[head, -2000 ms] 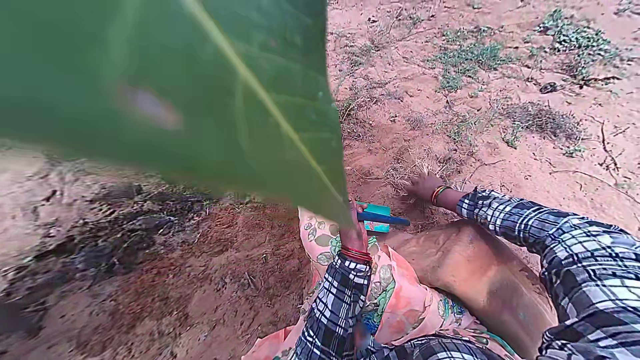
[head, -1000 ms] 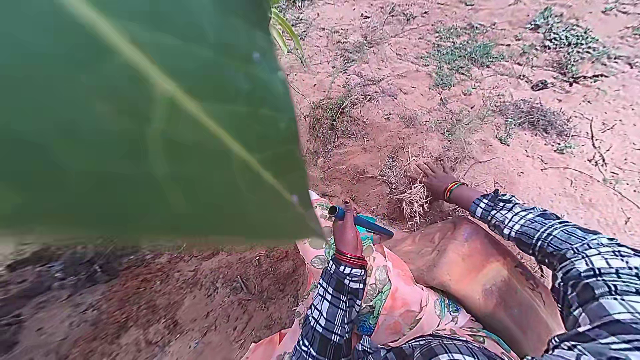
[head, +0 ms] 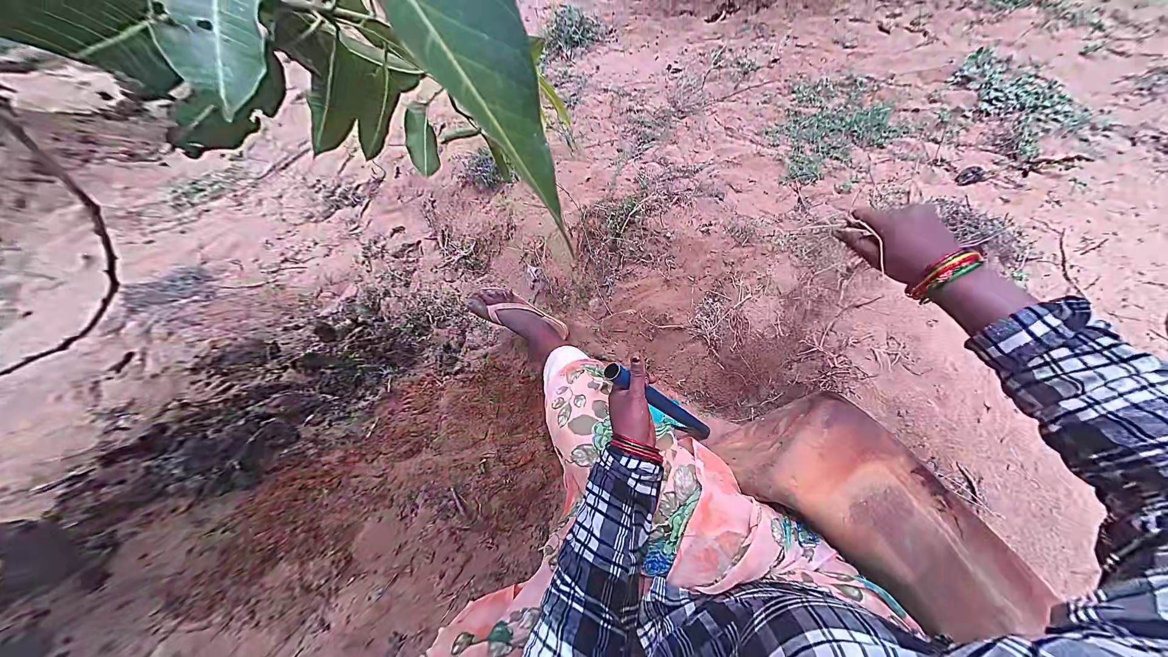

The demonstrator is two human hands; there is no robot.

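My left hand [head: 633, 408] is closed around a dark blue tube-like handle [head: 671, 409], held above the floral cloth over my lap. Something teal shows beside the handle, partly behind the hand; what it belongs to cannot be told. Out to the right, my right hand [head: 899, 242] is raised over the sandy soil, its fingers pinched on thin dry stems [head: 826, 226]. Below and left of that hand, dry weeds [head: 721, 315] lie on the reddish ground. Bangles circle both wrists.
Green leaves on a branch [head: 474, 82] hang at the upper left, close to the camera. A bare curved twig [head: 108, 246] reaches in at the left edge. My sandalled foot [head: 525, 318] rests on the soil. Low green weeds [head: 839, 123] grow at the upper right.
My right hand has moved from the dry tuft on the ground up and away to the right, with thin stems in its fingers. The big leaf covers far less of the view.
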